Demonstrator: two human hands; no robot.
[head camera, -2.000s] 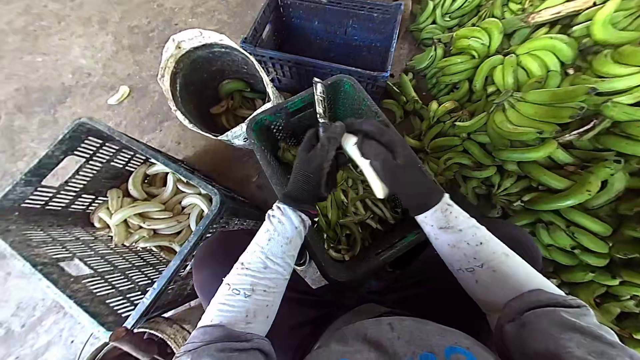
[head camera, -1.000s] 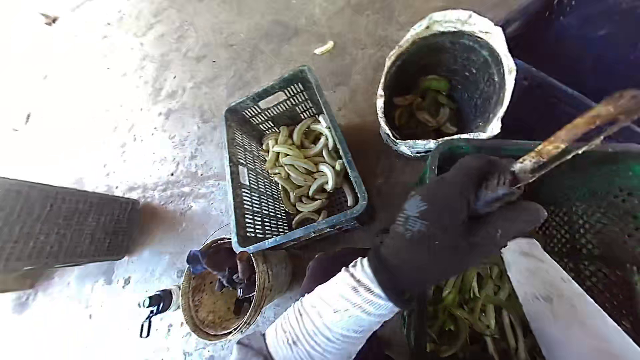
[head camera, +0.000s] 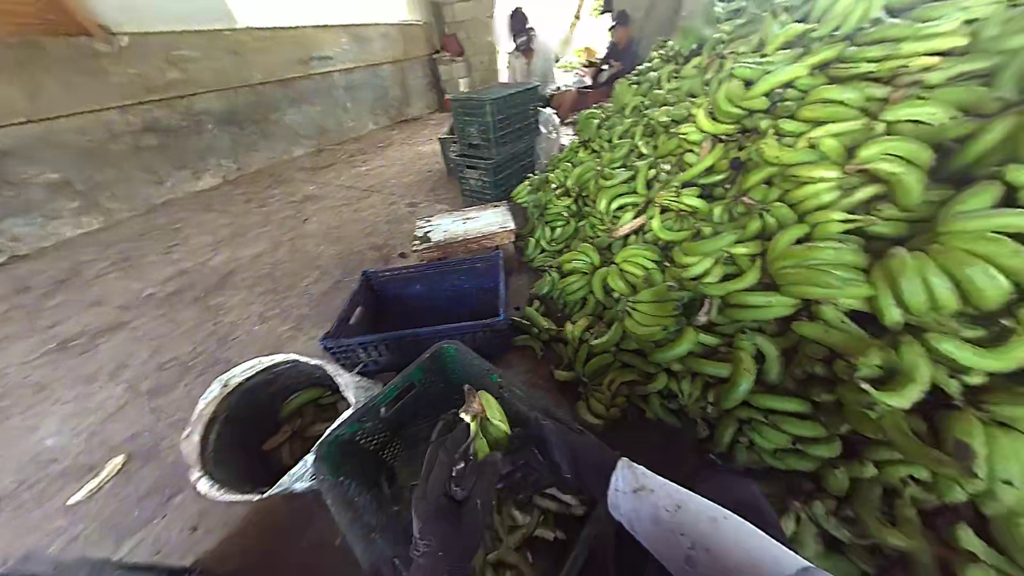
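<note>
My left hand (head camera: 454, 492), in a dark glove, is over the dark green plastic crate (head camera: 340, 472). Its fingers are closed at the lower end of a green banana piece (head camera: 490, 422) with a brown stem end. The dark glove of my right hand (head camera: 572, 448) is just right of the banana, blurred against the crate; its fingers cannot be made out. A pale sleeve covers my right forearm. Below the hands, banana peels (head camera: 520, 528) lie in the crate. No knife can be clearly made out.
A large heap of green bananas (head camera: 720, 264) fills the right side. Left of the crate stands a white-rimmed bucket (head camera: 232, 384) holding peels. Ahead are a blue crate (head camera: 416, 332), a wooden block (head camera: 464, 228) and stacked green crates (head camera: 496, 140). Two people are in the background.
The view has swung up and right, from the floor and bucket to the heap. The knife and pale peeled banana seen in my hands earlier no longer show; a green banana is at my hands now.
</note>
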